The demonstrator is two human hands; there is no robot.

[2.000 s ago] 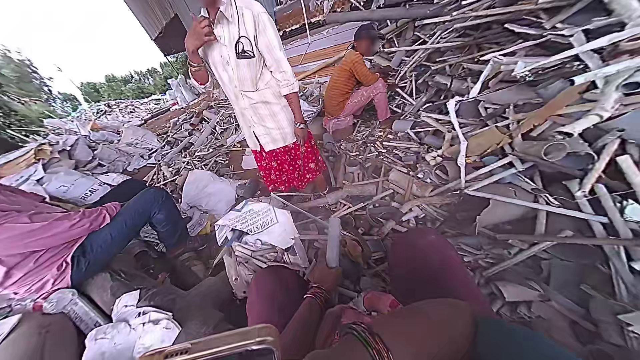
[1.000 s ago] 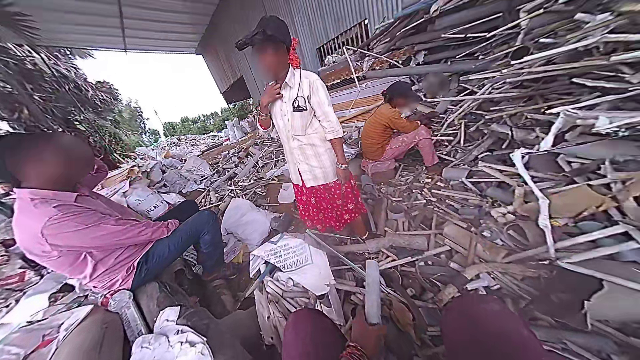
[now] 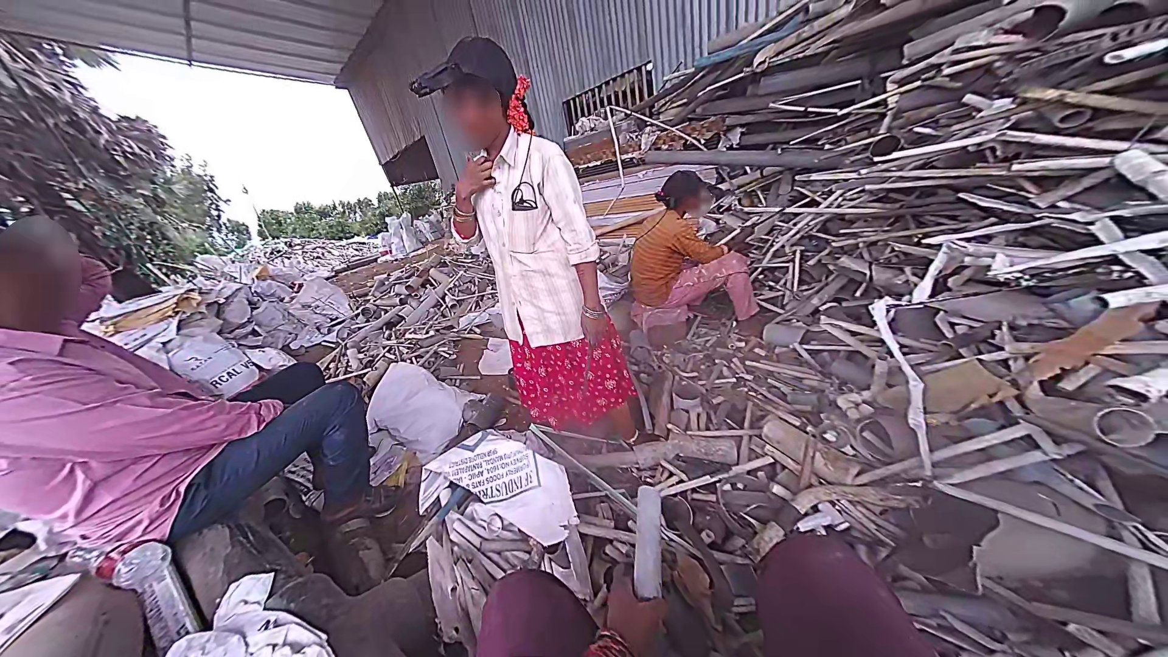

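Observation:
My left hand, with bangles at the wrist, is low in the view between my knees. It is closed around the lower end of a short grey plastic pipe piece, which stands nearly upright. Left of the pipe, a white printed sack holds slim pipe pieces. Scrap pipe lies on the ground around the hand. My right hand is out of view.
A person in a white shirt stands ahead; another in orange squats behind. A person in pink sits at left near a plastic bottle. A scrap pipe heap rises at right.
The view has tilted up. My right forearm, visible across the bottom two seconds ago, is out of view. The pipe piece is still in my left hand.

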